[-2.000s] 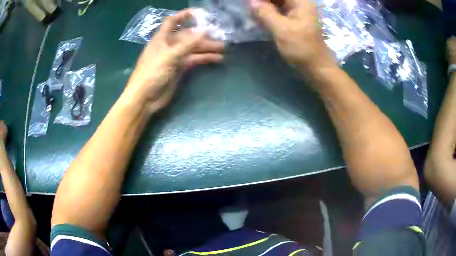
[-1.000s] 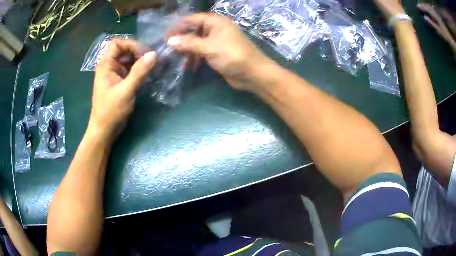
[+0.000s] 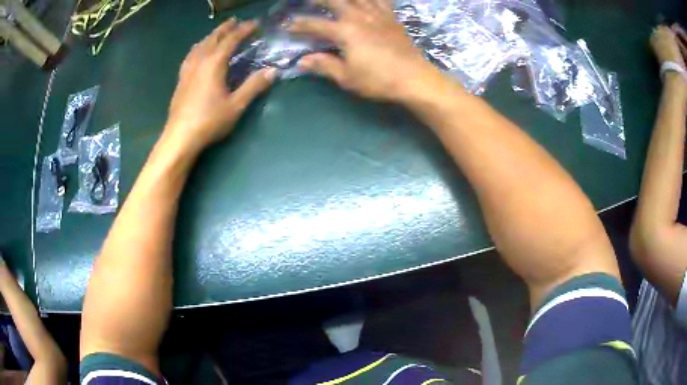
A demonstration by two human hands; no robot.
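Clear plastic bags [image 3: 280, 50] lie bunched on the green table between my hands at the top. My left hand [image 3: 215, 83] rests at their left side, thumb and fingers spread around them. My right hand [image 3: 361, 49] reaches over them from the right, fingers spread. The fingers touch or hover over the bags; whether either hand grips one cannot be told. A large heap of shiny bags [image 3: 497, 37] lies right of my right hand. Three single bags with black cord parts [image 3: 98, 173] lie flat at the left.
Yellow-green strands [image 3: 105, 16] lie at the top left beside a beige block-like tool [image 3: 29, 37]. A neighbour's arm [image 3: 657, 180] is at the right edge, another person's arm [image 3: 30, 323] at the lower left. The table's pale front edge [image 3: 339, 287] curves below my forearms.
The bag lifted between my hands a second ago is now down among bags on the table. My fingers have spread. The neighbour's arm at the right has moved away from the heap.
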